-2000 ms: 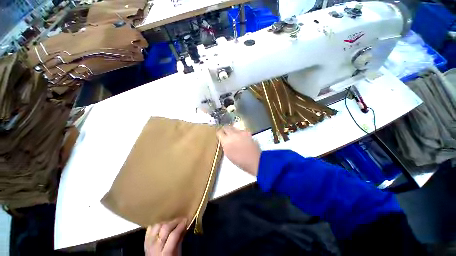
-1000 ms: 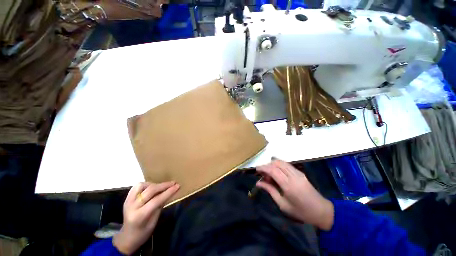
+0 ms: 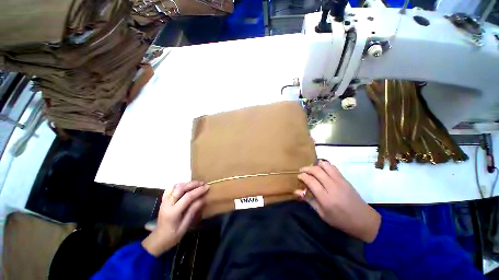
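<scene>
A tan-brown fabric panel (image 3: 249,136) lies on the white table's front edge and hangs over towards my lap. A zipper with a gold line of teeth (image 3: 251,176) runs across it. Below the zipper, a white brand label (image 3: 249,202) with dark letters shows. My left hand (image 3: 180,209) grips the panel at the left end of the zipper. My right hand (image 3: 335,198) grips it at the right end, its fingertips partly under the fabric. The presser foot area (image 3: 314,112) is just beyond the panel's upper right corner.
The white sewing machine (image 3: 416,49) stands at the right. A zipper bundle (image 3: 407,128) lies under its arm. A tall panel stack (image 3: 87,76) is at the left. A red and black item (image 3: 487,152) with a cord lies at the right edge. A brown piece (image 3: 33,246) is at lower left.
The panel has turned so the zipper runs level across its front part, and the label now shows. My right hand has taken hold of the panel again. The view has shifted left.
</scene>
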